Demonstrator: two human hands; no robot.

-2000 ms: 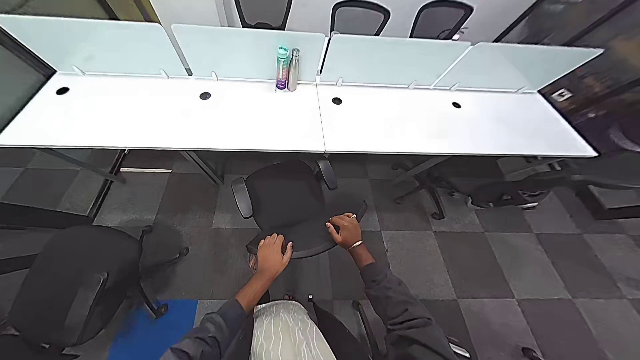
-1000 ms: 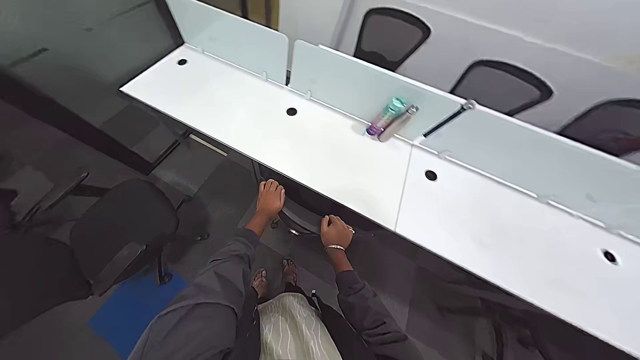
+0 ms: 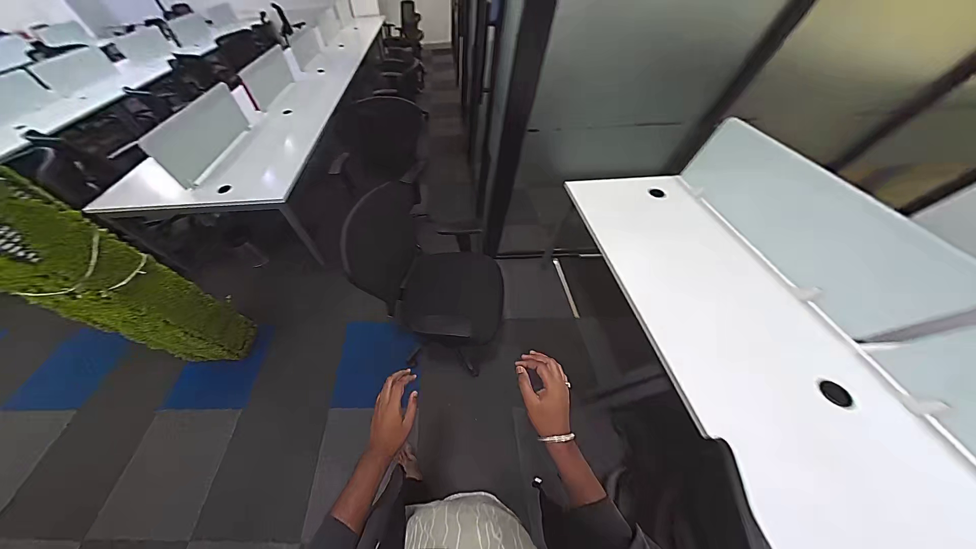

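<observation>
My left hand (image 3: 393, 412) is raised over the carpet with its fingers apart and holds nothing. To its right, my right hand (image 3: 545, 393), with a bangle at the wrist, is curled loosely in the air and also empty. Just beyond both hands stands a black office chair (image 3: 454, 293) with armrests, its seat facing right. Part of another black chair (image 3: 709, 488) shows at lower right against the edge of a white desk (image 3: 671, 282). Neither hand touches a chair.
Frosted divider panels (image 3: 831, 213) run along the desk. A glass partition (image 3: 610, 114) rises beyond it. At left are a column covered in artificial greenery (image 3: 152, 297) and another white desk row (image 3: 267, 152). More chairs (image 3: 381, 137) line the aisle. Grey and blue carpet tiles (image 3: 374, 358) cover the floor.
The view has swung far to the left. Both hands, earlier on the backrest of a black chair that moved in to the desk, have let go and are now in the air.
</observation>
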